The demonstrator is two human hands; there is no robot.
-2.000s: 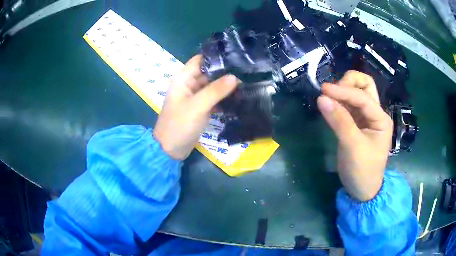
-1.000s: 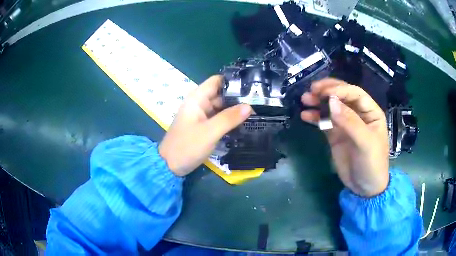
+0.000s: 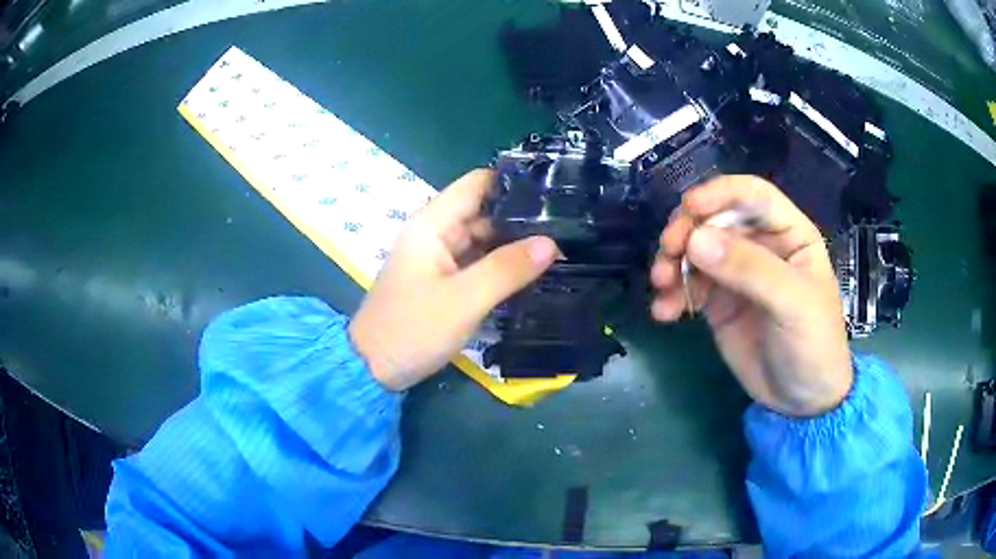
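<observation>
My left hand (image 3: 437, 278) holds a black plastic housing (image 3: 557, 207) in front of me, thumb on its near face. My right hand (image 3: 754, 278), just right of it, pinches a narrow adhesive strip (image 3: 687, 286) seen nearly edge-on between thumb and fingers. The strip and the housing are apart. The white adhesive tape sheet (image 3: 317, 164) with blue print and a yellow edge lies diagonally on the green table, partly under my left hand and the housing.
Taped housings (image 3: 661, 131) with white strips lie heaped beyond my hands. Another black housing (image 3: 874, 278) stands right of my right hand. Thin white strips (image 3: 945, 464) lie at the right near edge. Small dark pieces (image 3: 576, 513) lie at the near edge. A white rail (image 3: 142, 49) runs along the far side.
The housing in my left hand has moved down and turned from its blurred, raised pose. My right hand has moved left and lower, and the strip in it has turned edge-on.
</observation>
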